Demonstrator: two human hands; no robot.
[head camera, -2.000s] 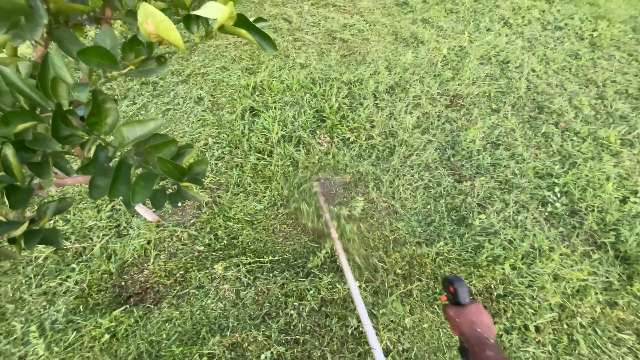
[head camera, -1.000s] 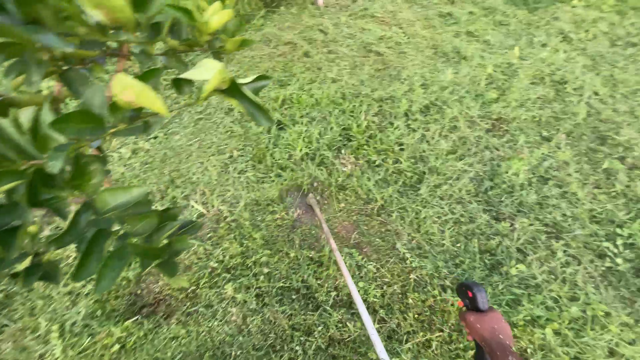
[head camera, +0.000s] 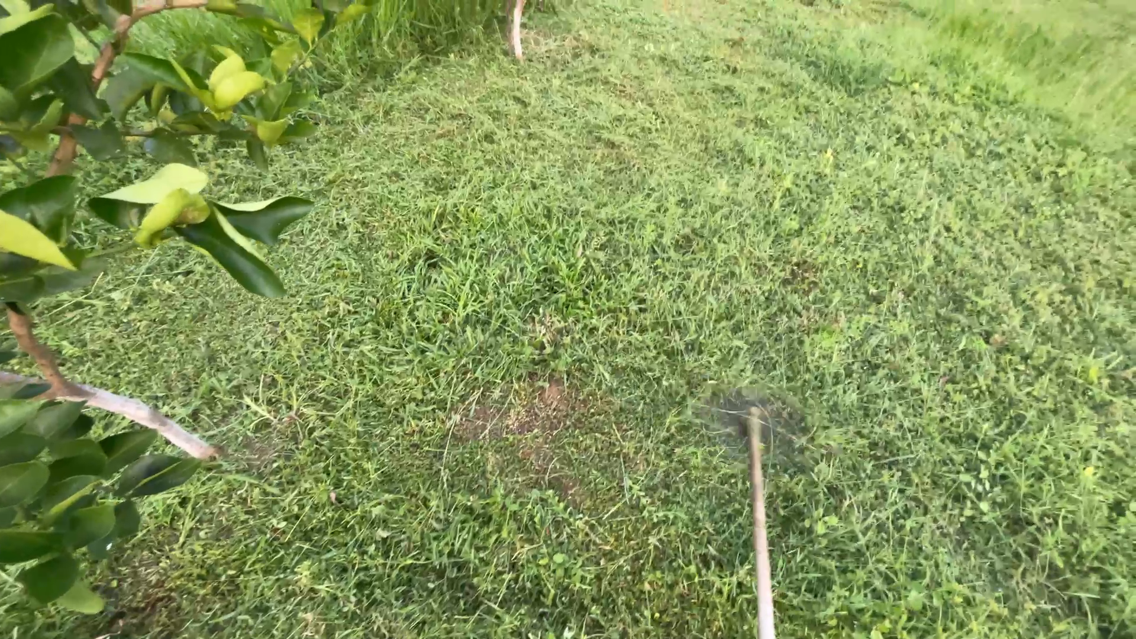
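The long straight shaft of a string trimmer enters from the bottom edge, right of the middle. At its far end the trimmer's cutting head shows as a dark, round blur low over the grass. Left of it lies a patch of bare brown soil with cut bits of grass around it. Neither of my hands is in the picture, and the handle end of the shaft is out of view too.
A leafy small tree fills the left side, its pale lower trunk meeting the ground at the left. Another thin pale trunk stands at the top. Taller grass grows behind it, and more at the top right.
The trimmer head has moved to the right, away from the soil patch. My hand on the black handle, seen at the lower right before, has left the view. The view has shifted somewhat.
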